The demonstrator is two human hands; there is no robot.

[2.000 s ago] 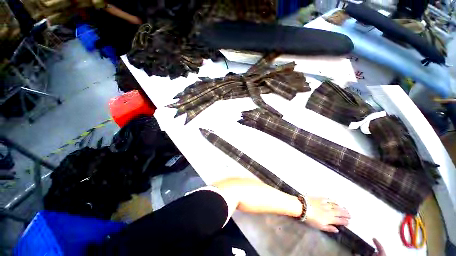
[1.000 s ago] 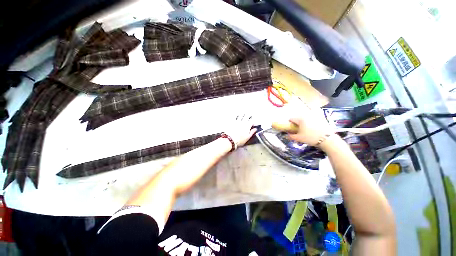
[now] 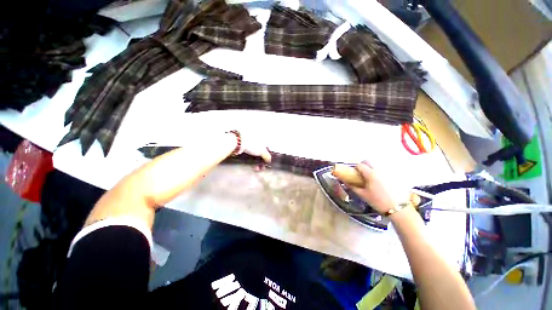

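A narrow dark plaid strip (image 3: 296, 163) lies lengthwise near the table's front edge. My left hand (image 3: 257, 154) is on the strip with its fingertips at the near edge; whether they pinch the cloth is hard to tell. My right hand (image 3: 370, 186) grips the light wooden handle of the steam iron (image 3: 348, 197). The iron lies low at the strip's right end, its tip pointing up-left. The strip's left part is partly hidden behind my left forearm.
A layered plaid stack (image 3: 302, 98) lies across mid-table. Red and yellow scissors (image 3: 417, 138) lie at its right. Crossed plaid bands (image 3: 130, 69) are at the left, a white-tied plaid bundle (image 3: 363, 51) at the back. A pale cord (image 3: 496, 210) trails right from the iron.
The view has shifted. The iron has moved left onto the strip's right end, away from the dark rest area. My left hand has moved left along the strip, away from the iron's tip.
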